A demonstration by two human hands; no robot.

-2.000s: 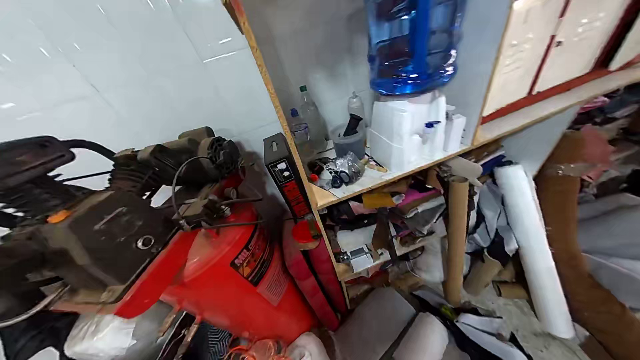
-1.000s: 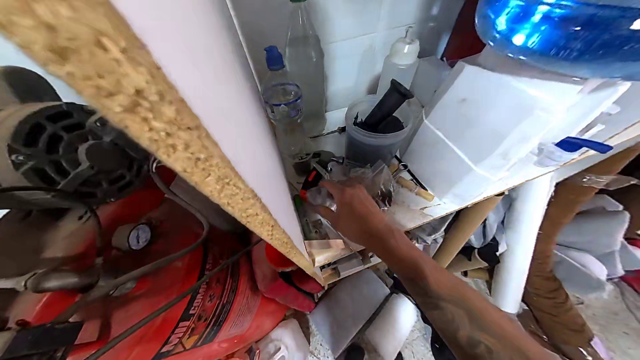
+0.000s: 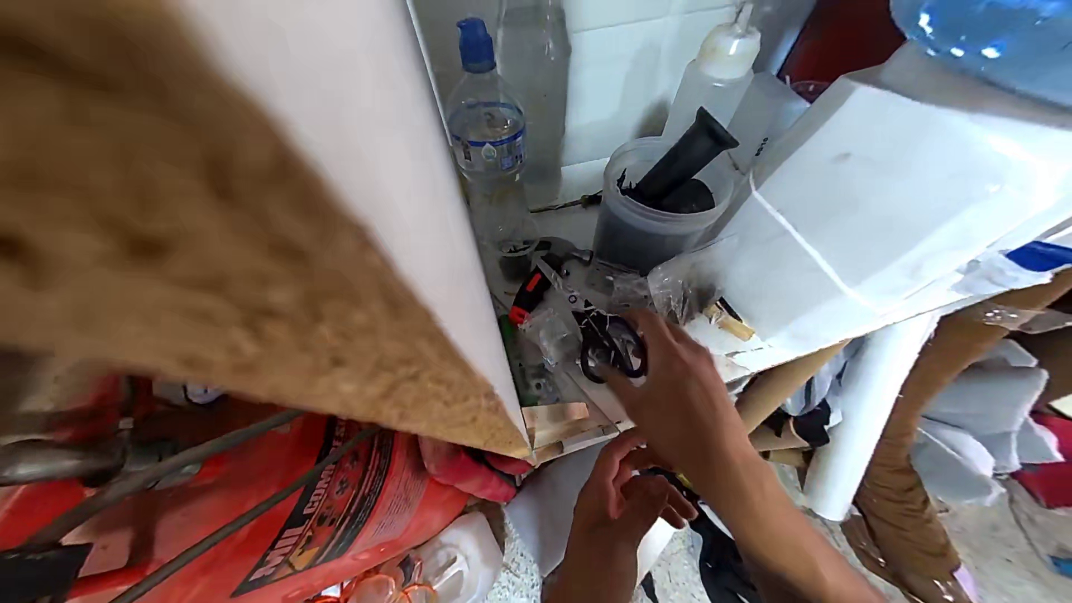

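My right hand [image 3: 670,377] reaches over the shelf with its fingers on the black handle loops of a pair of scissors [image 3: 613,345]. The scissor blades point up and left, beside a black and red tool handle [image 3: 531,293]. Crumpled clear plastic [image 3: 548,331] lies next to the scissors. Below the shelf edge, near my right forearm, is my left hand [image 3: 628,494], fingers curled and nothing seen in them. A plastic tub [image 3: 649,222] with a black tube in it stands behind the scissors.
A chipboard panel edge [image 3: 335,251] rises close on the left, with a red air compressor [image 3: 335,494] beyond it. A plastic bottle [image 3: 486,126], a squeeze bottle [image 3: 712,75] and a white block [image 3: 871,193] stand on the shelf. Rolls of material [image 3: 871,419] lean at the right.
The left hand has come into view below the shelf. The right hand, among the small items on the shelf one second ago, now has the scissors at its fingers.
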